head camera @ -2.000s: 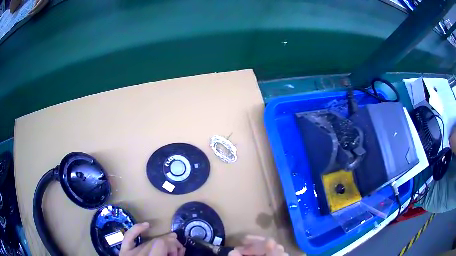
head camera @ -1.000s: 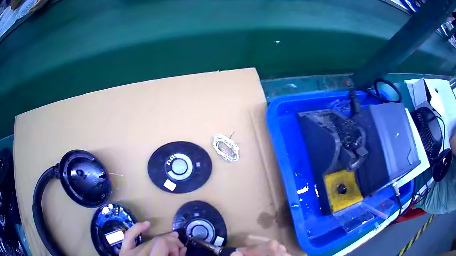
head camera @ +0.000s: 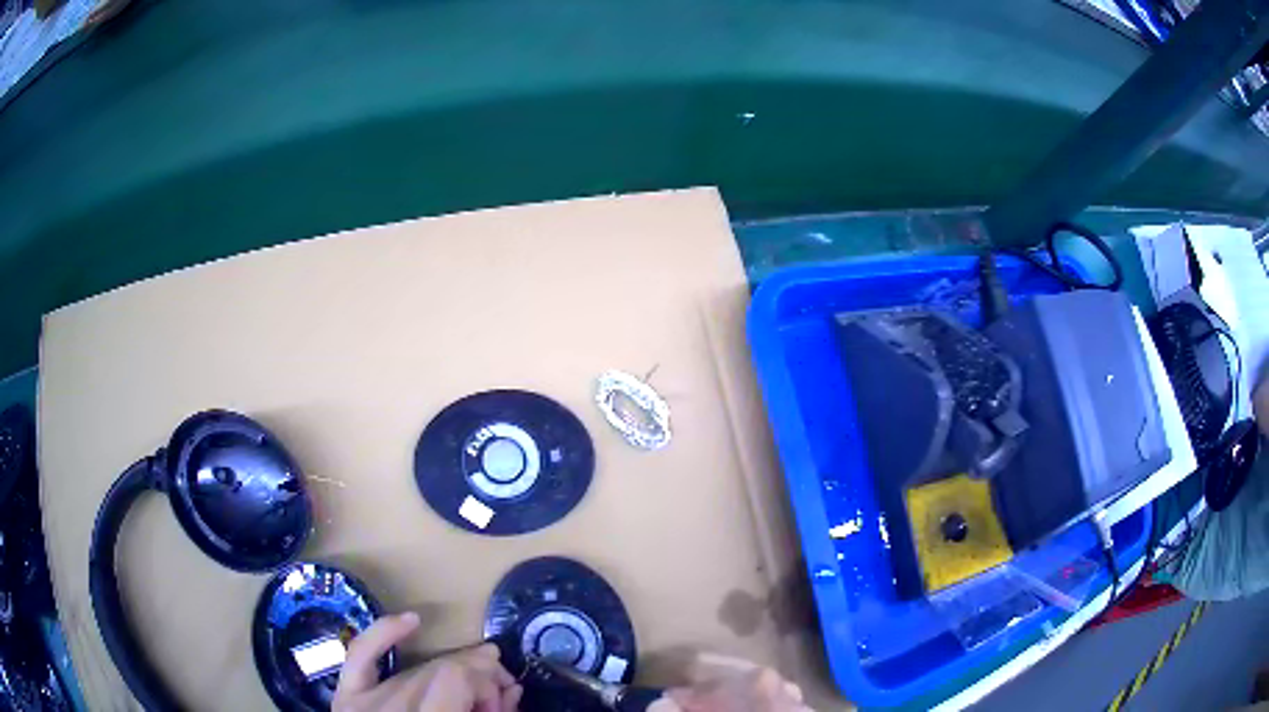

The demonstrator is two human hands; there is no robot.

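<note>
My right hand [head camera: 735,690], blurred and cut off by the bottom edge, holds the dark soldering iron [head camera: 587,687], which points left across the lower speaker plate [head camera: 562,637]. My left hand [head camera: 429,684], also cut off, has curled fingers at that plate's left side; what its fingertips hold is unclear. The open ear cup [head camera: 319,655] with a white rectangle lies just left of my left hand. The headset's other, glossy black cup [head camera: 240,490] lies above it, with thin wires at its right side. Another speaker plate [head camera: 504,462] lies flat above the lower one.
A solder wire coil [head camera: 633,409] lies on the cardboard [head camera: 376,313]. On the right, a blue tray [head camera: 789,417] holds a dark grey soldering station [head camera: 1099,397], a black iron stand [head camera: 967,390] and a yellow sponge [head camera: 958,531]. A green raised surface [head camera: 418,125] runs behind.
The view has shifted slightly, so the plates and tray appear a little further right. The iron's metal part now shows more clearly over the lower plate. Both hands stay almost in place.
</note>
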